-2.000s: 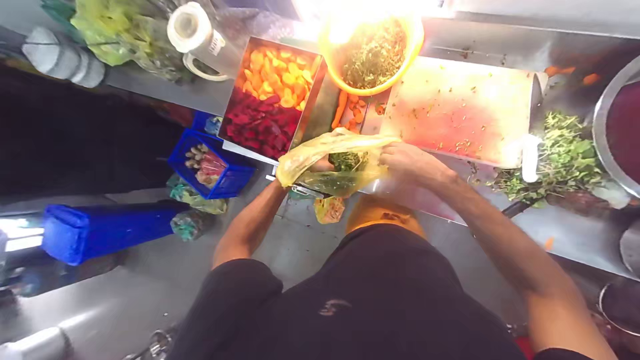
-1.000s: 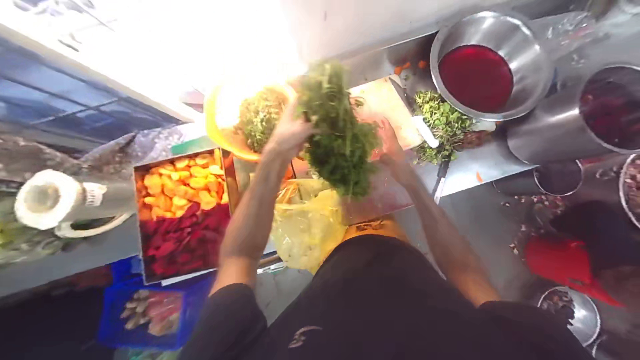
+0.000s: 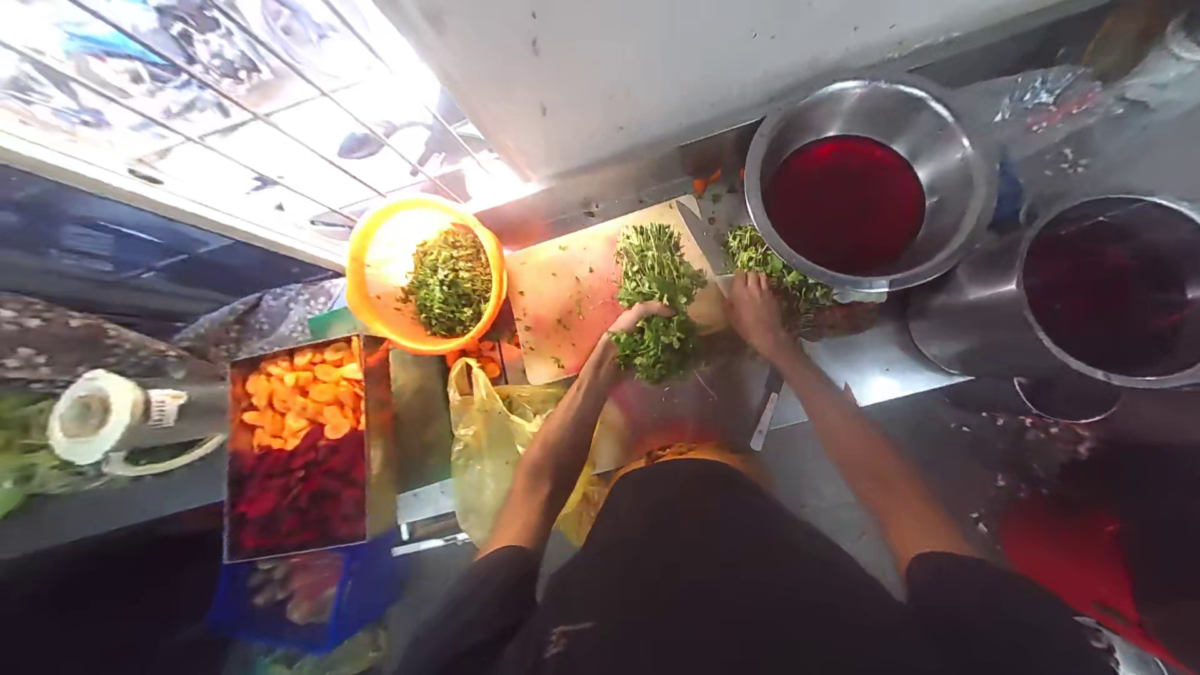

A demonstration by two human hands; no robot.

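A bunch of leafy green herbs (image 3: 656,272) lies on the cutting board (image 3: 562,291), stems toward the back. My left hand (image 3: 639,321) is on its leafy lower part, fingers partly hidden in the leaves. My right hand (image 3: 756,305) is at the board's right edge, beside a large knife (image 3: 701,234) and a second pile of greens (image 3: 797,289); whether it holds anything is unclear. An orange bowl (image 3: 364,291) with chopped greens (image 3: 452,286) stands left of the board. A yellow plastic bag (image 3: 483,450) lies near my left forearm.
A metal tray (image 3: 367,450) of sliced carrots and beets stands left. A steel basin (image 3: 952,159) and a steel pot (image 3: 970,319) with dark red contents stand right. A white-handled knife (image 3: 766,417) lies at the front edge, near more cutlery (image 3: 429,544) further left.
The herb bunch, held up between my hands a second ago, now lies on the board. My right hand has moved right, toward the second pile. The bag was in both hands in the earliest frame.
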